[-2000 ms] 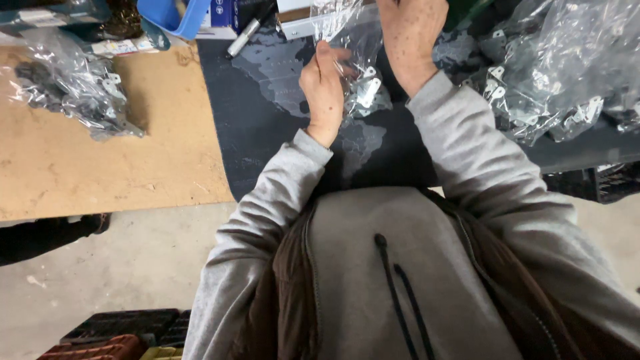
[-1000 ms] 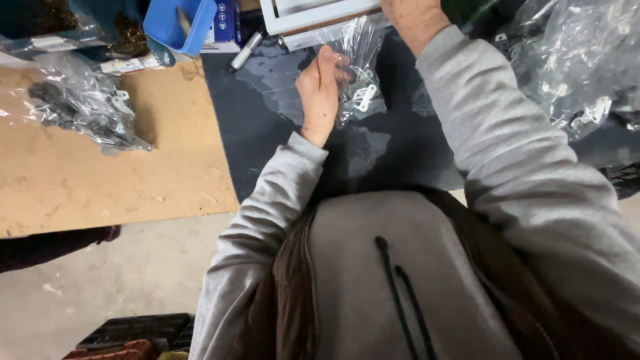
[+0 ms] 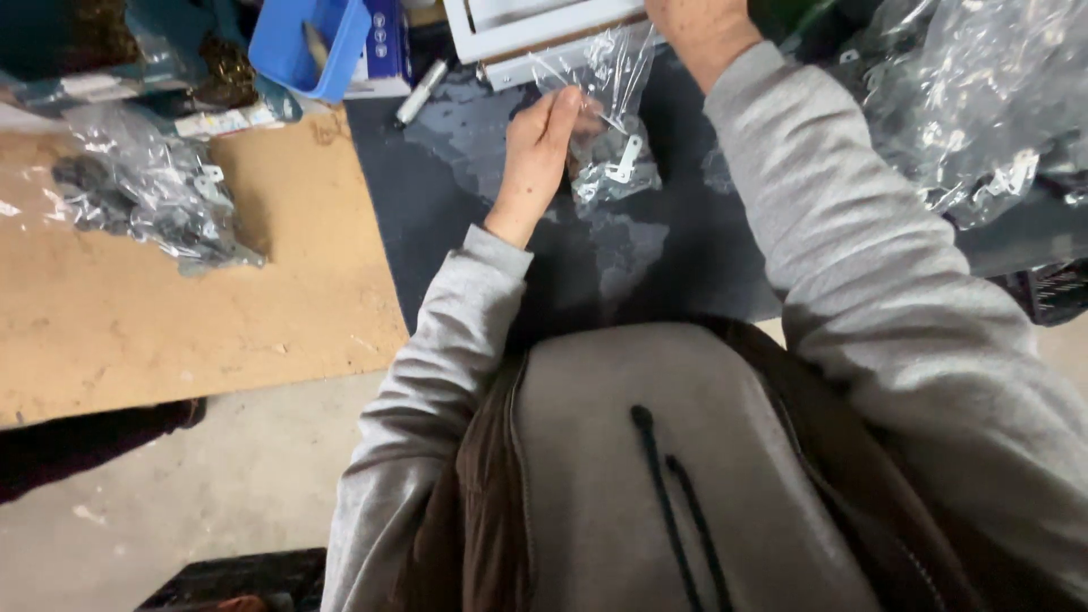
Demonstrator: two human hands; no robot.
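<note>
My left hand [image 3: 544, 144] grips the side of a clear plastic bag [image 3: 616, 161] with small metal brackets gathered in its bottom. The bag lies over a dark mat [image 3: 544, 289] with a pale world-map print, and its upper end reaches a white frame-like device [image 3: 544, 30] at the top edge. My right hand [image 3: 705, 34] is at the top edge, by the right end of that device; its fingers are cut off by the view, so what it holds cannot be told.
A marker pen [image 3: 421, 93] lies left of the device, beside a blue plastic bin [image 3: 310, 47] and a blue-and-white box [image 3: 382, 51]. One bag of metal parts [image 3: 161, 195] rests on the wooden tabletop [image 3: 314, 297]; larger bags of brackets [image 3: 994, 110] lie at the right.
My right hand has moved up to the top edge, away from the bag's upper part. More of the white device shows now. My left hand still has the bag.
</note>
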